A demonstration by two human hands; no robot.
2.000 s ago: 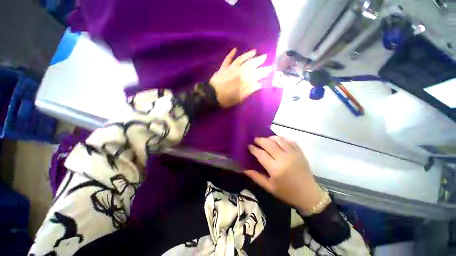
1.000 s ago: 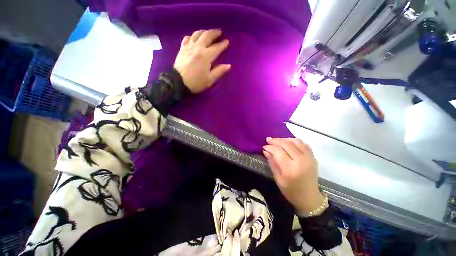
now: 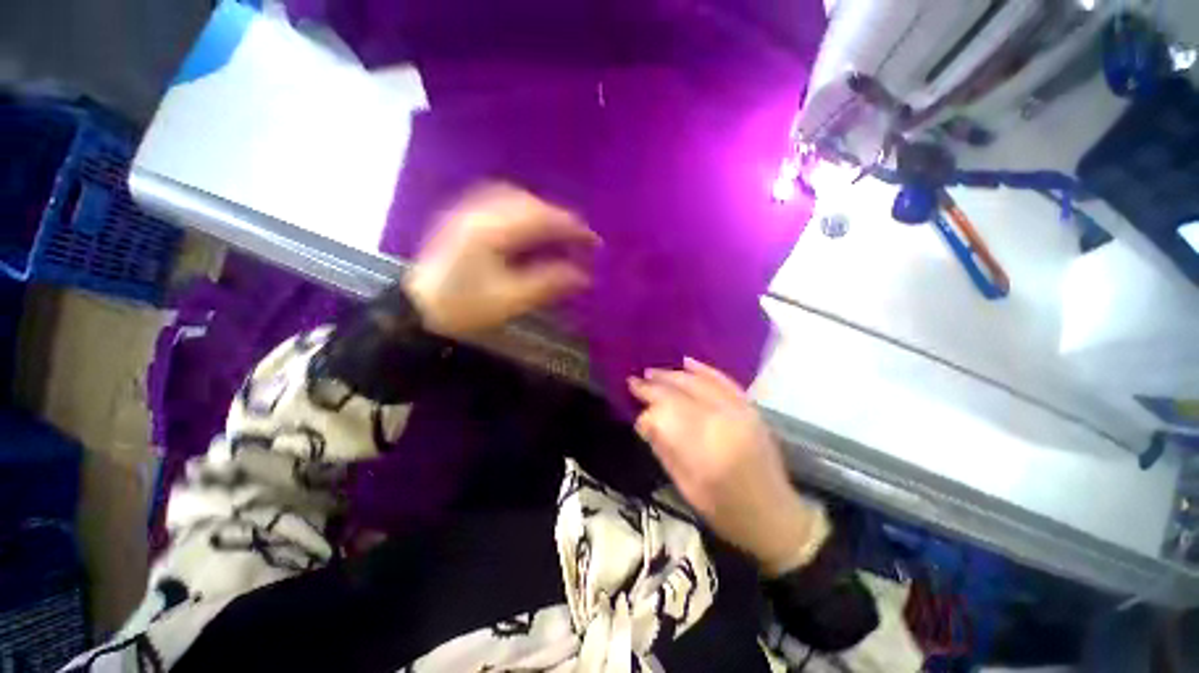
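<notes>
Purple cloth [image 3: 526, 132] covers the table left of the needle area and hangs at the front edge. The presser foot and needle area [image 3: 789, 178] lies under a bright pink-white light at the cloth's right side. My left hand [image 3: 500, 263] is blurred, over the cloth near the front edge, fingers pointing right; whether it touches the cloth is unclear. My right hand [image 3: 717, 454] is at the cloth's front right, fingertips on its lower edge; whether they pinch it cannot be told.
The machine head [image 3: 947, 66] stands at upper right. Orange and blue snips [image 3: 973, 250] lie right of the needle. A blue crate [image 3: 92, 197] stands at far left, beside more purple cloth [image 3: 237, 355] below the white table's edge [image 3: 263, 237].
My left hand has moved down from the middle of the cloth toward the front edge. My right hand has shifted slightly left. The cloth's front part has narrowed and changed shape.
</notes>
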